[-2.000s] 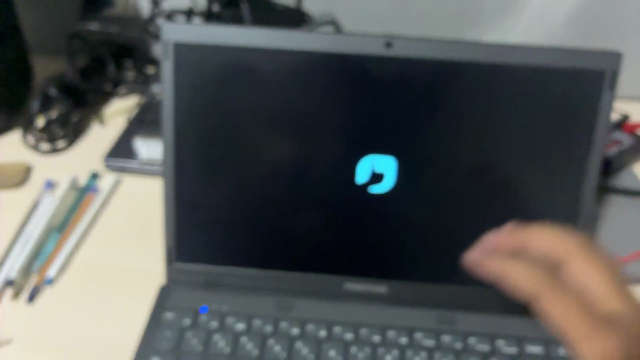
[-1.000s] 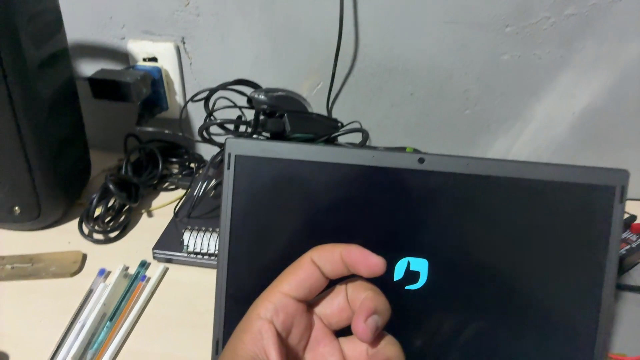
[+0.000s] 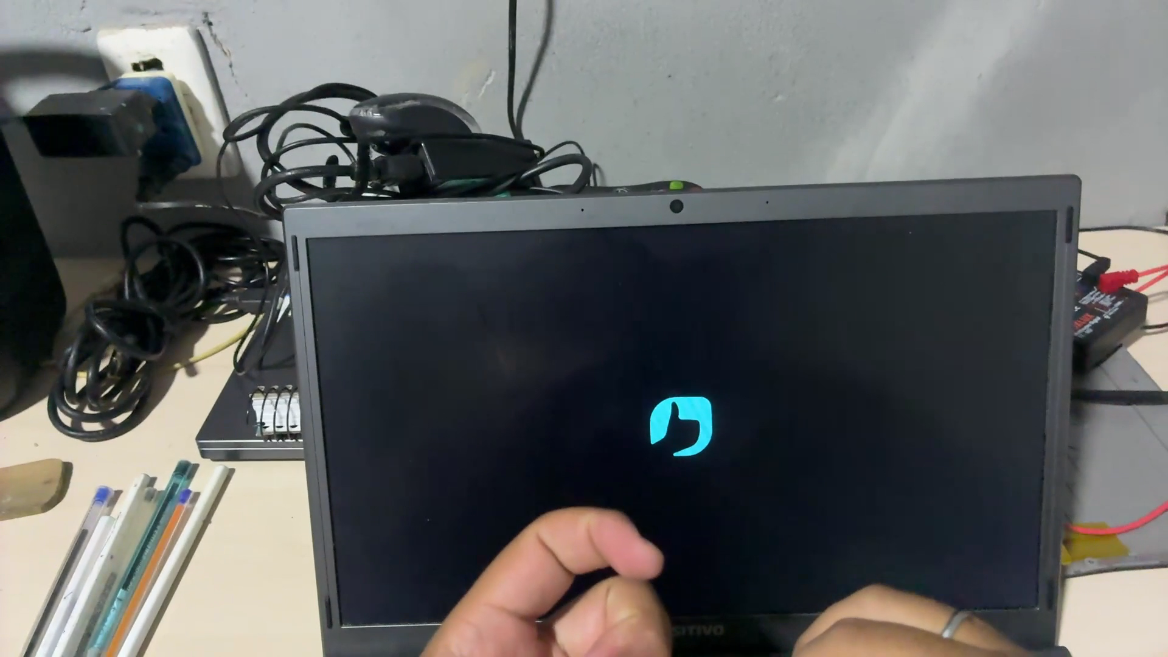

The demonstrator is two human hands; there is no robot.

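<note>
A laptop with a dark screen (image 3: 511, 365) stands upright on the table, a cyan logo (image 3: 681, 426) lit near its middle. In front of the lower part of the screen is my left hand (image 3: 566, 593), its index finger bent toward the thumb; nothing shows between them. At the bottom right, my right hand (image 3: 899, 625), with a ring on one finger, is near the lower bezel. Its fingertips are cut off by the frame edge, so what it touches is hidden. The keyboard is out of view.
Several pens (image 3: 137, 566) lie at the left, beside a wooden piece (image 3: 32, 488). Coiled black cables (image 3: 137, 319) and a mouse (image 3: 415, 117) are behind the laptop, near a wall outlet (image 3: 169, 91). A black device (image 3: 1109, 319) with red leads sits at the right.
The right hand has come into view at the bottom right since a second ago. The left hand sits lower against the screen. The view has shifted. The logo stays lit.
</note>
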